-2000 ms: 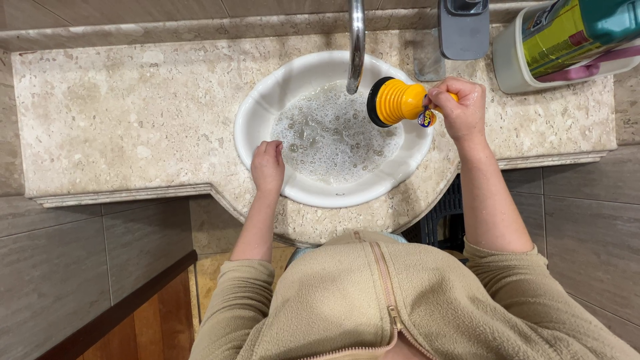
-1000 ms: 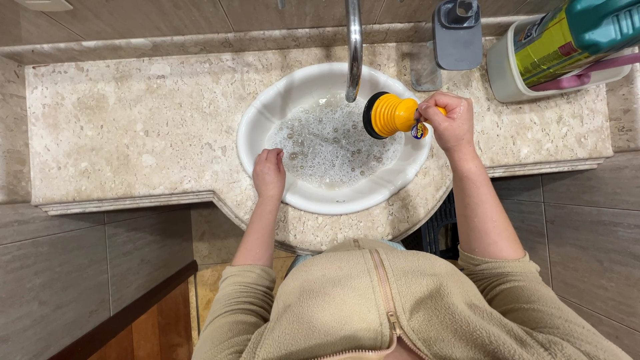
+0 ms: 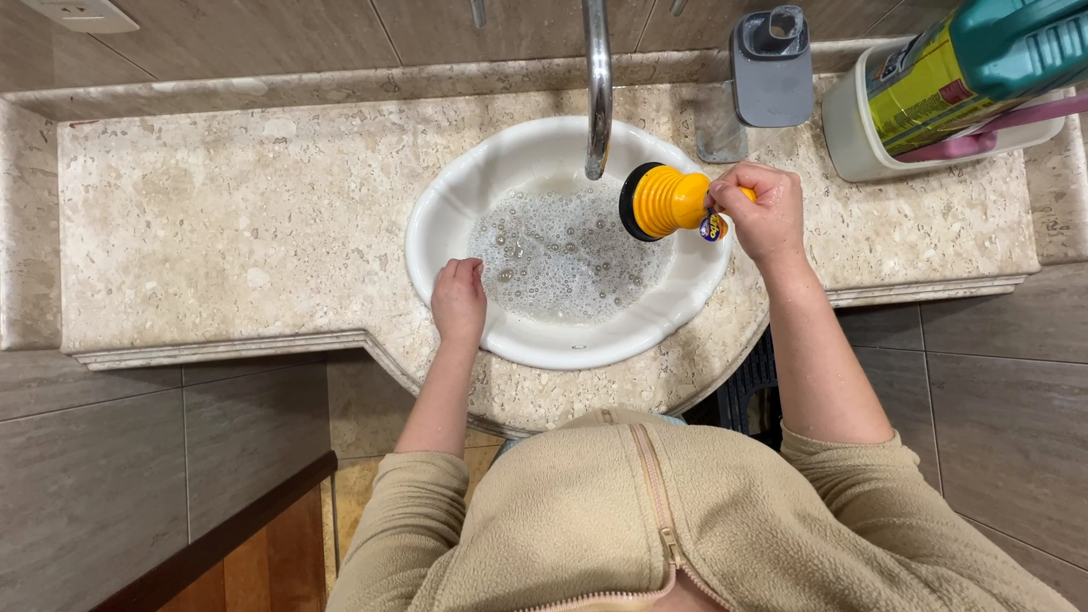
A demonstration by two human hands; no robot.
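Note:
My right hand (image 3: 762, 212) grips the handle of a small yellow plunger (image 3: 671, 202) with ribbed bellows and a black rubber rim. The plunger is tilted on its side above the right part of a white oval washbasin (image 3: 578, 350). Foamy, bubbly water (image 3: 565, 255) stands in the basin and hides its bottom. My left hand (image 3: 459, 299) rests at the basin's left front rim, fingers bent together; whether anything is in it is hard to tell. A chrome faucet (image 3: 598, 93) reaches over the back of the basin.
On the stone countertop (image 3: 229, 221), right of the faucet, stand a grey dispenser (image 3: 773, 81) and a small clear holder (image 3: 721, 140). A white plastic bin (image 3: 850, 140) at the far right holds a green-and-yellow bottle (image 3: 943, 81) and a pink-handled tool (image 3: 952, 149). A wall outlet (image 3: 81, 12) is at upper left.

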